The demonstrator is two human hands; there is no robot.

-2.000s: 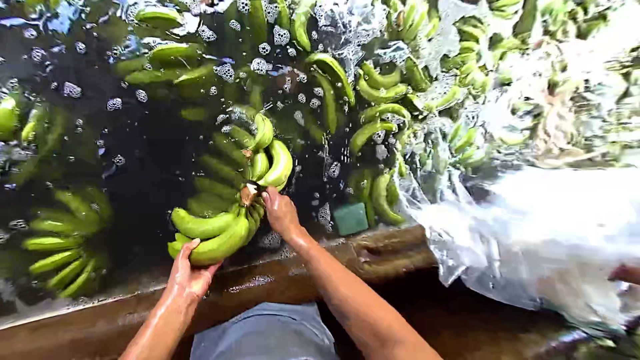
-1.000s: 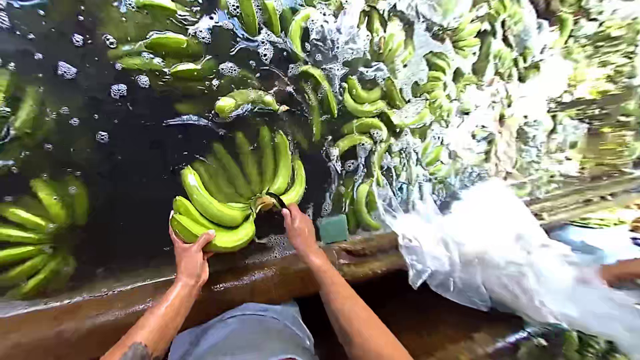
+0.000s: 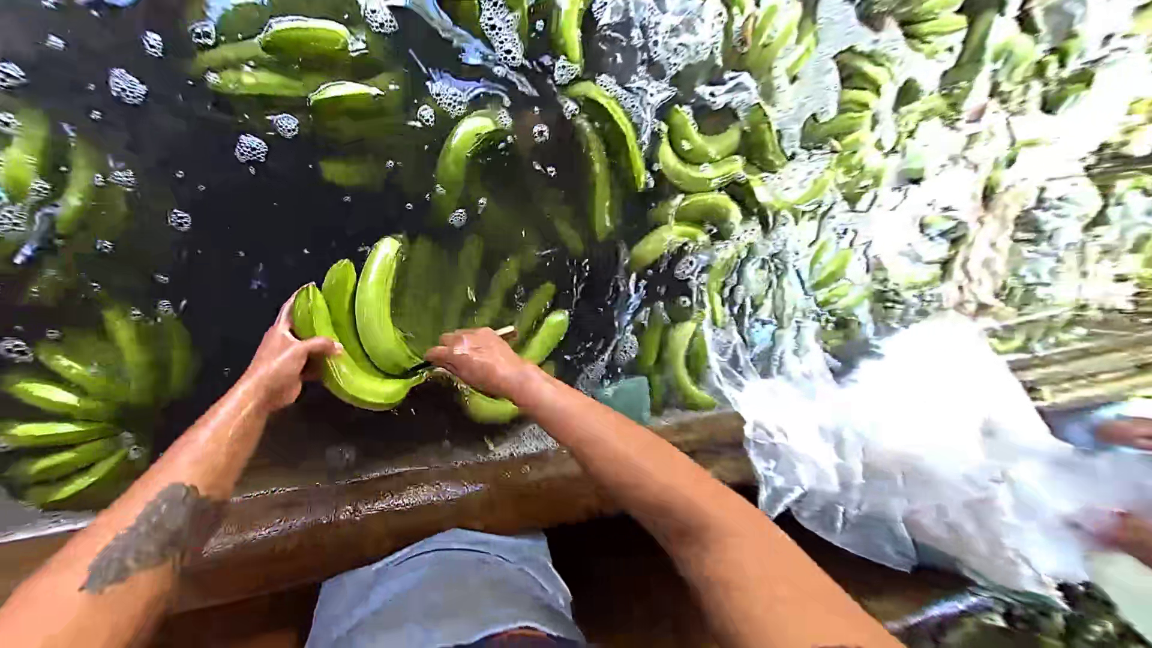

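My left hand (image 3: 292,355) grips the outer left fruit of a cluster of green bananas (image 3: 364,337), held at the water's surface. My right hand (image 3: 477,360) is closed around a small knife (image 3: 509,333); its handle end pokes out beside the fingers, and a dark piece of blade shows at the banana crown. More green bananas (image 3: 545,337) lie just right of and behind my right hand, partly under water. Whether they are cut free from the held cluster cannot be told.
The tank's wet brown rim (image 3: 360,513) runs before my waist. Banana hands (image 3: 72,423) float at left and beyond. A green block (image 3: 625,399) sits by the rim. Clear plastic sheeting (image 3: 900,441) covers the rim at right, near another person's hand (image 3: 1125,432).
The banana hand was whole in my grip one second ago; several left fruits now stand apart from the rest at the crown. Two seconds ago it was lower in the water and turned differently.
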